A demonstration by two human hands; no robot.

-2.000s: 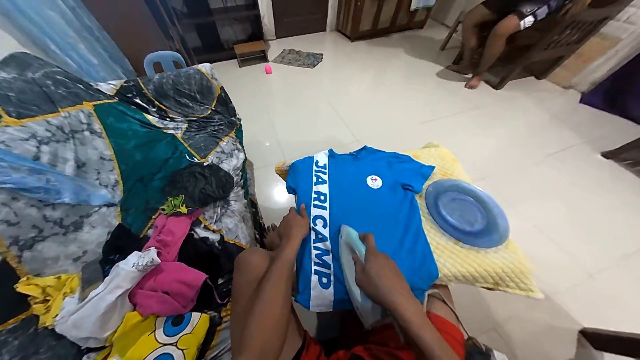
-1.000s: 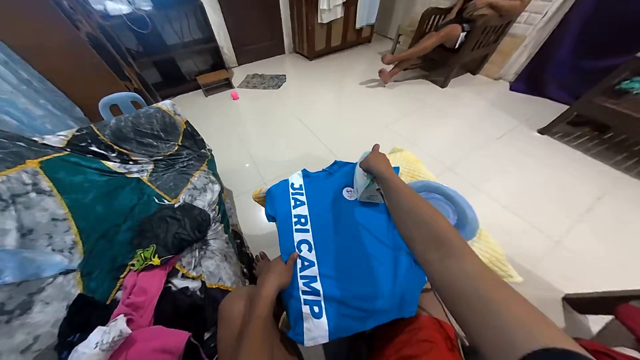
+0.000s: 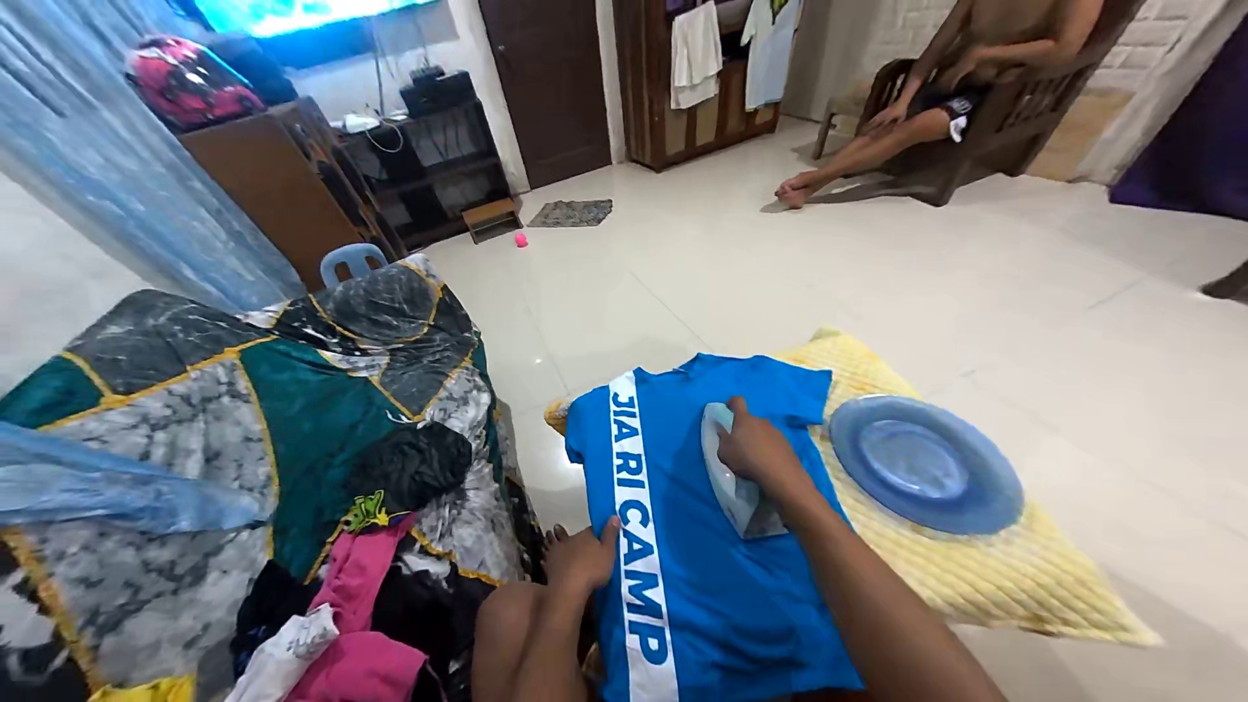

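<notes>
A blue T-shirt with a lettered white stripe lies spread over a padded yellow cloth. My right hand grips a clothes iron, which rests on the shirt to the right of the stripe and covers part of its chest. At the shirt's left edge is my left hand, its fingers touching the fabric beside the stripe. A blue plastic plate or basin sits on the yellow cloth, right of the shirt.
On the left, a patterned cover bears a heap of clothes and a black bag or cloth. A person sits on a wooden chair at the back right. A small pink object lies on the tiled floor near a mat.
My right hand has moved with the iron from the shirt's top edge down onto its chest. My left hand stays by the left edge. The view has shifted, showing more of the back wall.
</notes>
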